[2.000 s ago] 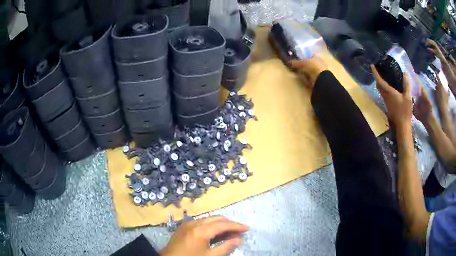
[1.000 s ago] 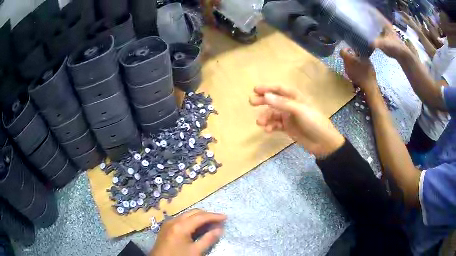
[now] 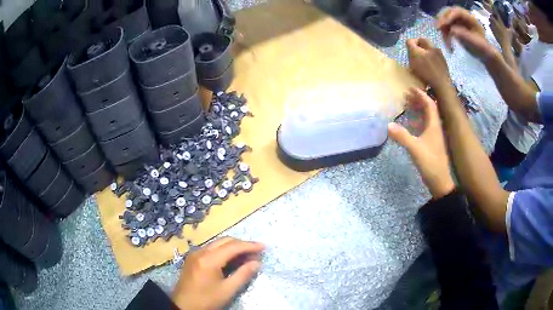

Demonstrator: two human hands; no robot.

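Observation:
An oval unit with a milky translucent cover [image 3: 333, 130] on a black oval housing [image 3: 333, 160] lies near the front edge of the tan sheet. My right hand [image 3: 424, 142] is at its right end, thumb and fingers apart and holding nothing; I cannot tell whether the thumb touches it. My left hand [image 3: 215, 269] is low in the view, in front of the sheet, empty, with thumb and fingers apart. A pile of small grey fittings with white discs [image 3: 182, 187] lies on the left part of the sheet.
Tall stacks of dark grey cup-like housings [image 3: 112, 97] stand at the left and back. More dark housings [image 3: 385, 24] are at the back right. Bubble wrap [image 3: 315, 242] covers the bench. Another person's hands [image 3: 427, 63] reach in at the right.
The oval unit now lies at the sheet's front edge. My right hand released a unit farther back, then came back to this unit's right end. The other person's hands no longer hold a unit.

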